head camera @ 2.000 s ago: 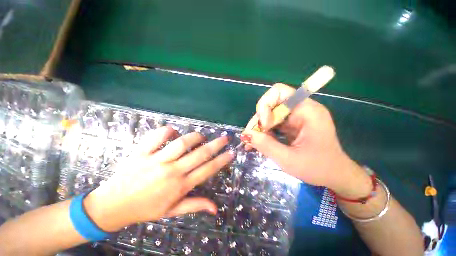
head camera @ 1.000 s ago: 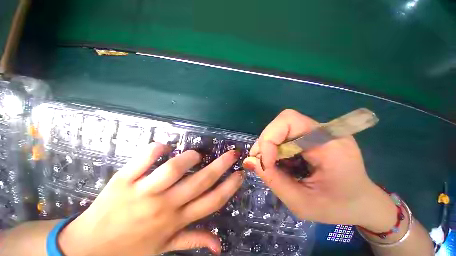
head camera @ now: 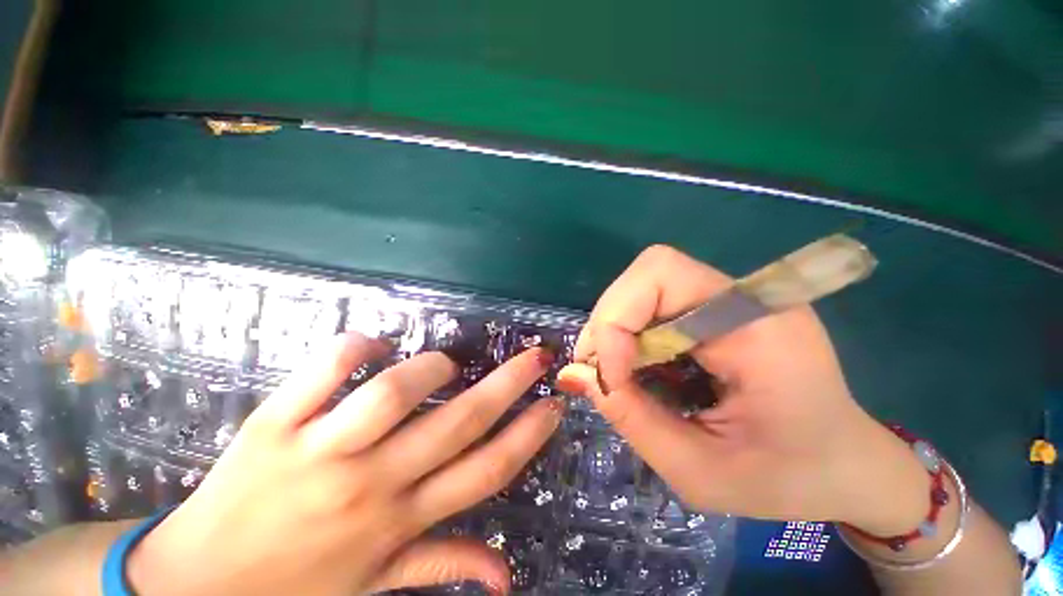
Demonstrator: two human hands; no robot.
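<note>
A clear, shiny blister tray (head camera: 606, 530) with rows of pockets holding small dark parts with whitish marks lies in front of me. My left hand (head camera: 385, 477) lies spread, palm down, on the tray, with nothing seen in it. My right hand (head camera: 723, 396) grips a pen-length tool (head camera: 758, 300) with a yellowish wrapped handle and a grey band. Its tip is hidden by my fingers at the tray's upper right part. A blue backing sheet (head camera: 746, 573) with a grid of tiny white squares (head camera: 797, 541) shows below my right hand, partly hidden.
Another clear tray (head camera: 35, 408) with orange marks is at the left. A pale strip (head camera: 525, 151) crosses the green surface behind the tray, with a yellowish scrap (head camera: 243, 127) at its left end. At the far right are a dark tool with an orange-yellow piece (head camera: 1042, 451) and a white item (head camera: 1029, 538).
Since the earliest frame, the trays and backing sheet sit lower in view, and the tool's handle leans further right. Over the last second, both hands have barely moved. The right hand still holds the tool.
</note>
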